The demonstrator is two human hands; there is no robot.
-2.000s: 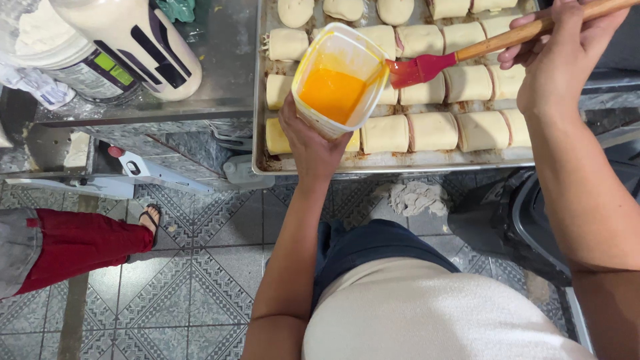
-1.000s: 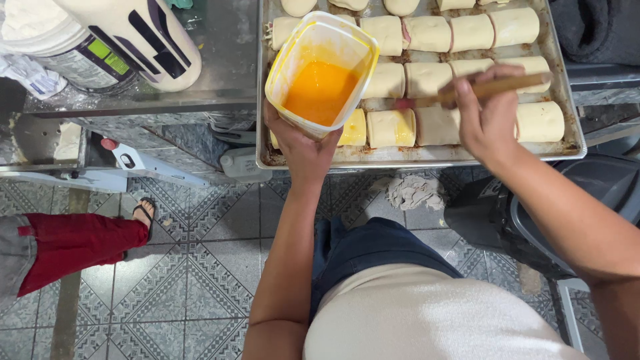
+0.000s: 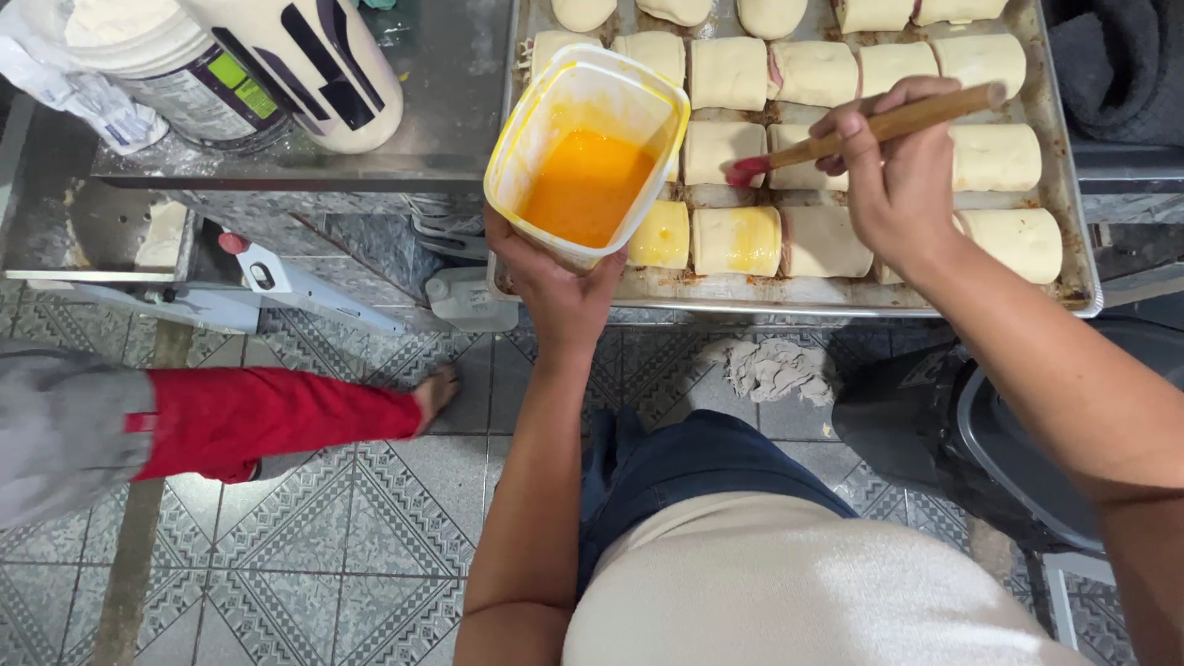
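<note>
My left hand [image 3: 555,287] grips a white plastic tub [image 3: 601,102] from below. Orange-yellow egg wash [image 3: 592,190] lies in the tub's bottom. In my right hand [image 3: 888,166] is the wooden handle of a pastry brush [image 3: 888,122]; its red head touches or hovers just over a dough roll [image 3: 724,153] in the middle row. A metal baking tray [image 3: 1078,268] holds several rows of pale dough rolls with filling at the ends. In the nearest row, a roll [image 3: 659,235] beside the tub and the roll [image 3: 737,242] right of it bear yellow, glossy egg wash.
A flour bucket [image 3: 199,88] and a large pale bottle [image 3: 356,92] stand on the metal counter [image 3: 435,120] at left. Another person in red clothing [image 3: 277,412] stands on the left. A black bin [image 3: 916,435] is at right, with a crumpled grey cloth [image 3: 782,370] on the floor.
The brush has gone from the tub's rim to the rolls, then from the nearest row to the middle row. The nearest row's second roll gained yellow wash. The other person's foot has shifted right.
</note>
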